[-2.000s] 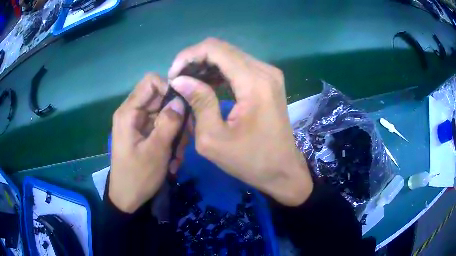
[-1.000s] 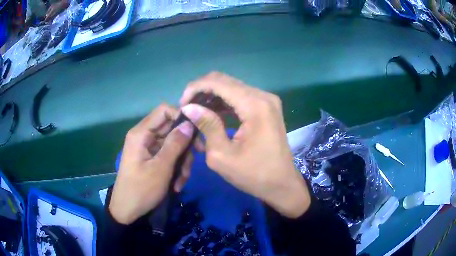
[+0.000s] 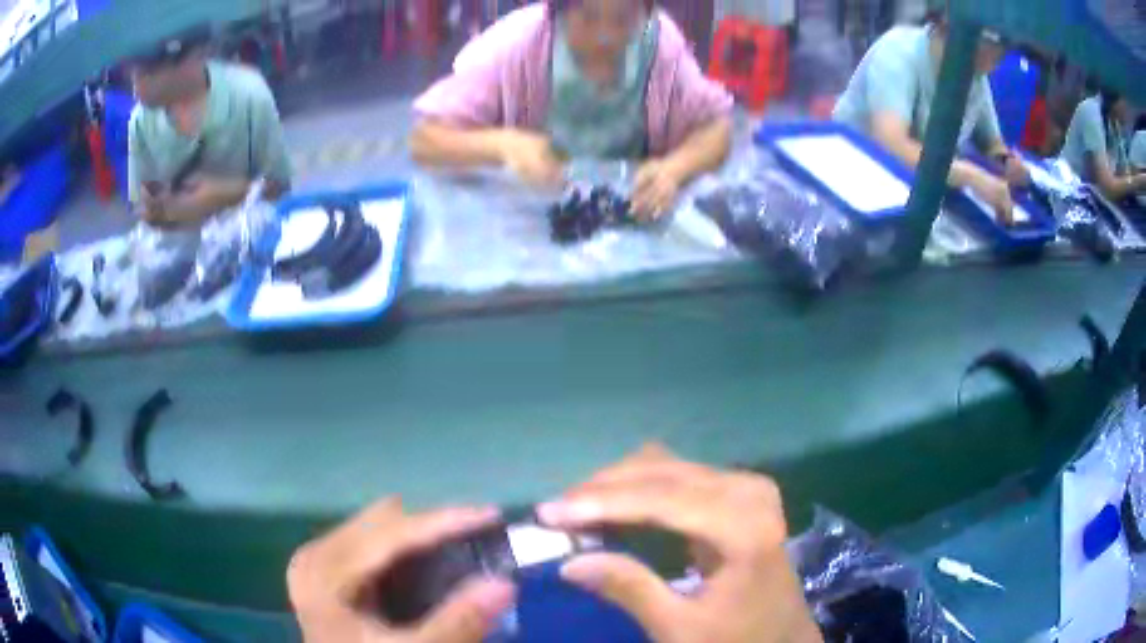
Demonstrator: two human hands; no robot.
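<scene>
My left hand (image 3: pixel 396 572) and my right hand (image 3: pixel 691 540) are at the bottom centre, blurred and partly cut off by the lower edge. Between them they hold a dark curved headband (image 3: pixel 440 565), gripped by fingers and thumbs near its middle. The fingers hide much of it. A pale patch (image 3: pixel 538 543) shows between the fingertips; I cannot tell if it is on the headband or behind it. The blue parts tray (image 3: pixel 566 609) shows below and between the hands.
A green belt (image 3: pixel 540 389) crosses ahead, with headbands (image 3: pixel 151 446) at left and right. A blue-rimmed tray of headbands (image 3: pixel 393 251) and several seated people are beyond it. At right are a crinkled plastic bag (image 3: pixel 867 578), a white pointed item (image 3: pixel 968 573) and a blue cap (image 3: pixel 1101 531).
The view has tilted up, bringing the people opposite into sight. My hands sit lower in the picture and have moved apart, from a close pinch to holding the headband across.
</scene>
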